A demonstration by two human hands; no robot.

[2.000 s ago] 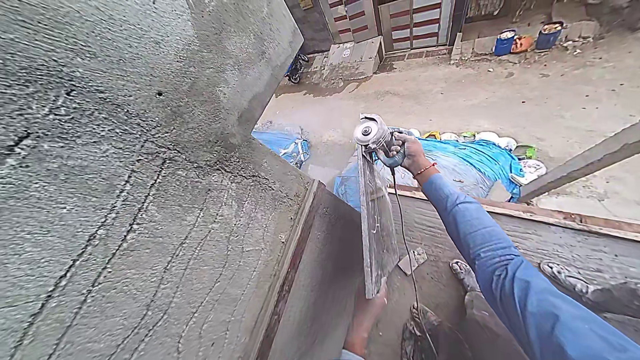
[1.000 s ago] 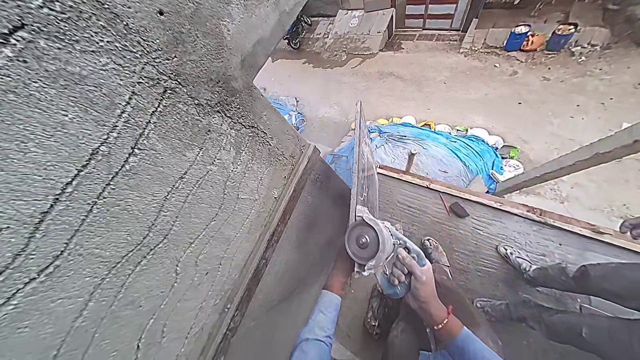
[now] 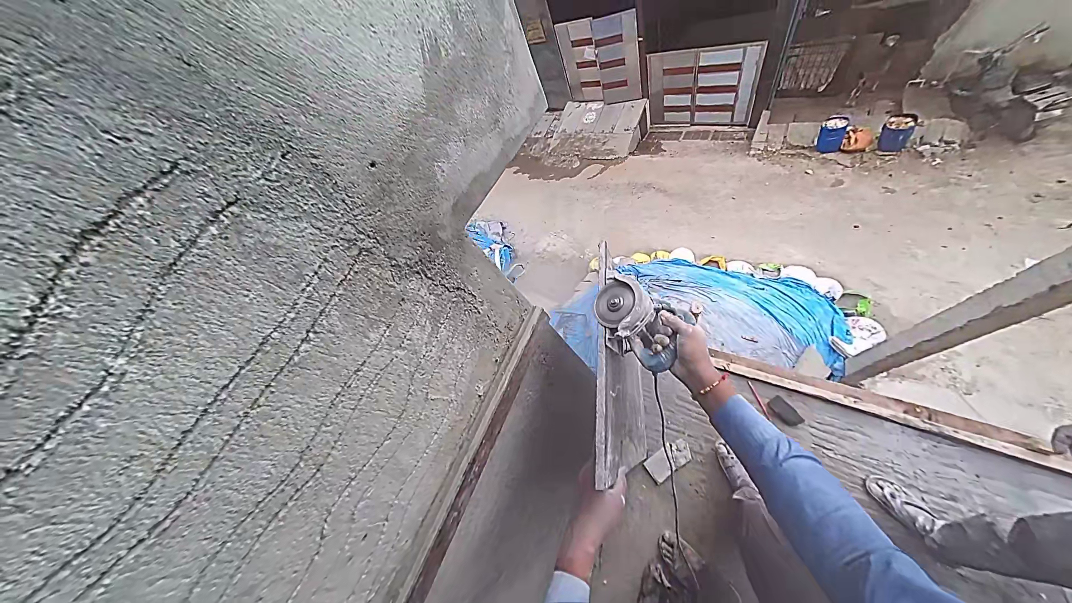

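My right hand (image 3: 688, 347), with a red and gold bracelet at the wrist, grips a handheld circular cutter (image 3: 624, 311) by its blue handle. The cutter's round disc is at the edge of a long, narrow grey slab (image 3: 620, 410), near its far end; whether it touches cannot be told. My left hand (image 3: 599, 507) holds the slab's near end, its fingers partly hidden by the slab. A black cord (image 3: 666, 435) hangs from the cutter to the floor by my foot.
A rough plastered wall (image 3: 251, 293) fills the left. A wood-edged ledge (image 3: 904, 410) borders the drop to the street, where a blue tarp (image 3: 745, 293) lies. A slanting beam (image 3: 963, 318) stands at right. A broken tile piece (image 3: 667, 461) and another person's sandalled foot (image 3: 903, 502) are nearby.
Over the last second, my right hand and the cutter have moved from the slab's near part to its far part. My left hand now shows at the near end.
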